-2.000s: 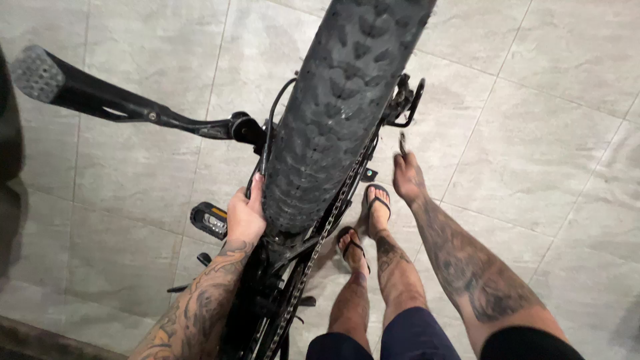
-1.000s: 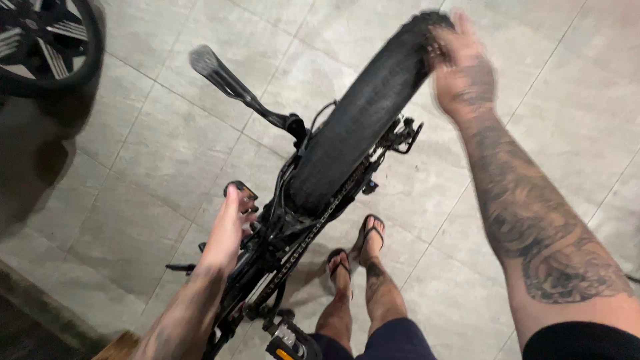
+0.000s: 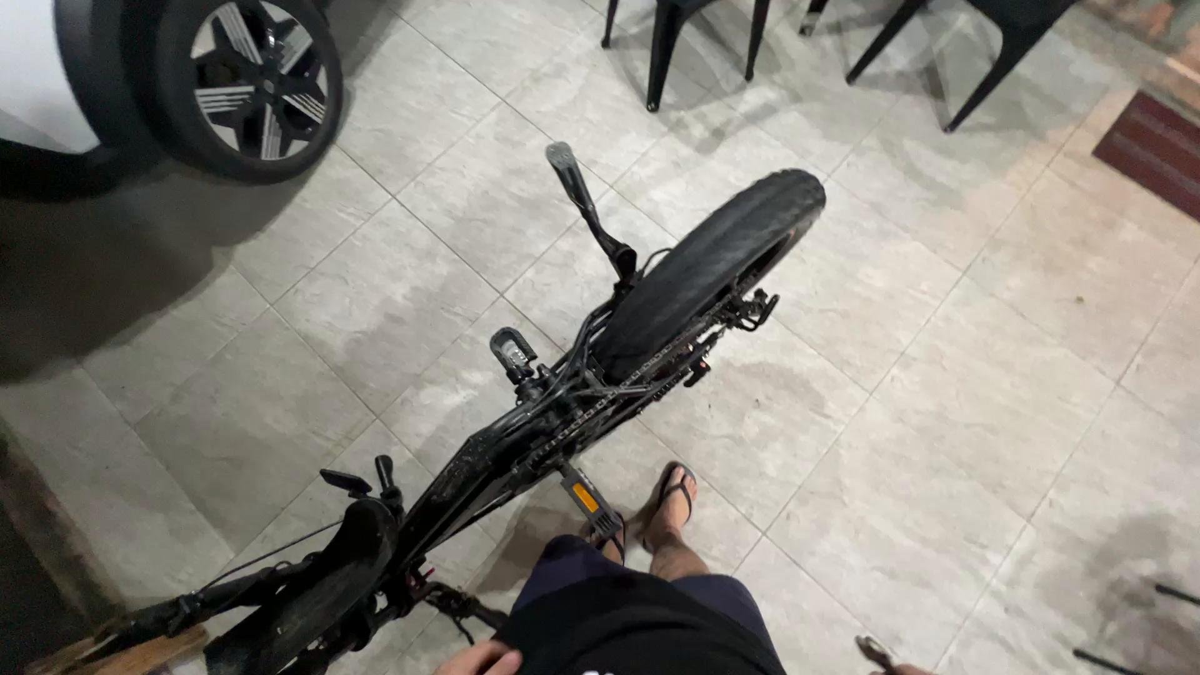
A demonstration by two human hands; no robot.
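Note:
An upside-down fat-tire bicycle stands on the floor, its black frame slanting from lower left to upper right. The knobby rear tire points up and right, with the chain and rear derailleur along its near side. My left hand shows only by its fingers at the bottom edge, against my black shirt; whether it holds anything is hidden. At the bottom right, my right hand is mostly cut off, with a small metal tool in its grip. A pedal with an orange reflector is close to my shorts.
The kickstand sticks up beside the tire. A car wheel is at the upper left, black chairs at the top. A dark red mat lies at the right. My sandalled foot rests on the tiles near the bicycle.
Both hands have drawn back from beside the bicycle to the bottom edge; my right hand was at the rear tire one second ago. The view has widened.

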